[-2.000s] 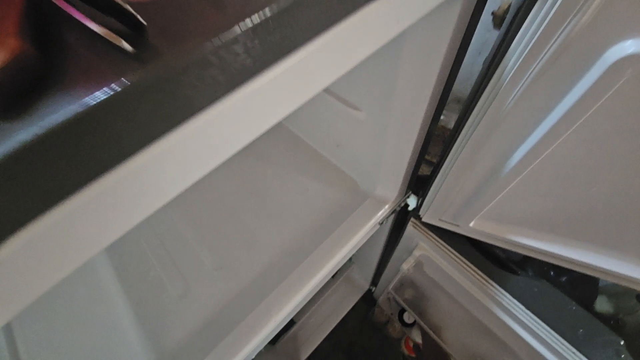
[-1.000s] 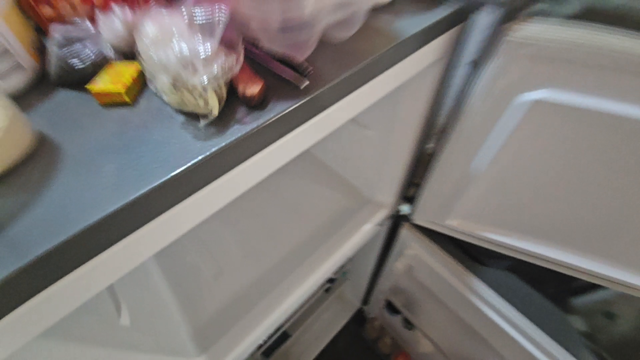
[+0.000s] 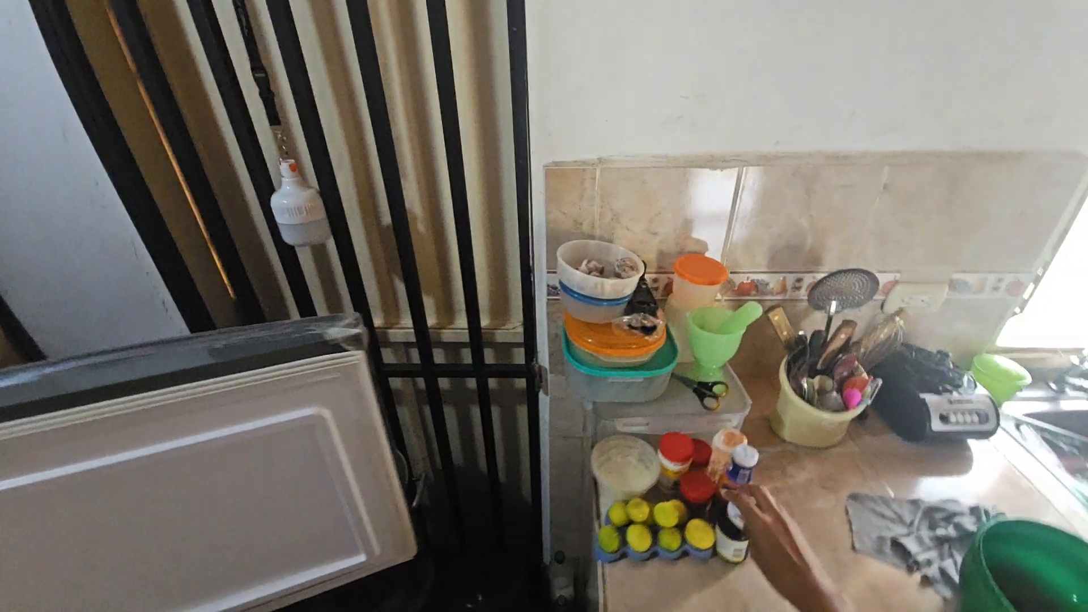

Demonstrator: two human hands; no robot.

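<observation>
My right hand [image 3: 769,531] reaches over the tiled counter from the lower edge, its fingertips at a dark jar with a pale label [image 3: 732,534]; whether it grips anything is unclear. Left of the jar, several yellow-green round fruits [image 3: 639,537] sit in a blue egg tray [image 3: 654,555]. Behind them stand red-lidded jars [image 3: 676,450], a blue bottle with a white cap [image 3: 742,464] and a round tub with a whitish lid [image 3: 626,467]. My left hand is out of view.
An open refrigerator door [image 3: 204,484] fills the lower left, beside black bars [image 3: 408,255]. Farther back are stacked plastic containers [image 3: 618,374], scissors [image 3: 704,391], a green mortar [image 3: 714,340] and a utensil pot [image 3: 812,421]. A grey cloth [image 3: 914,531] and green bucket [image 3: 1020,565] lie right.
The view has swung from the refrigerator's interior and its top to the tiled counter. My right hand is now in view at the jars.
</observation>
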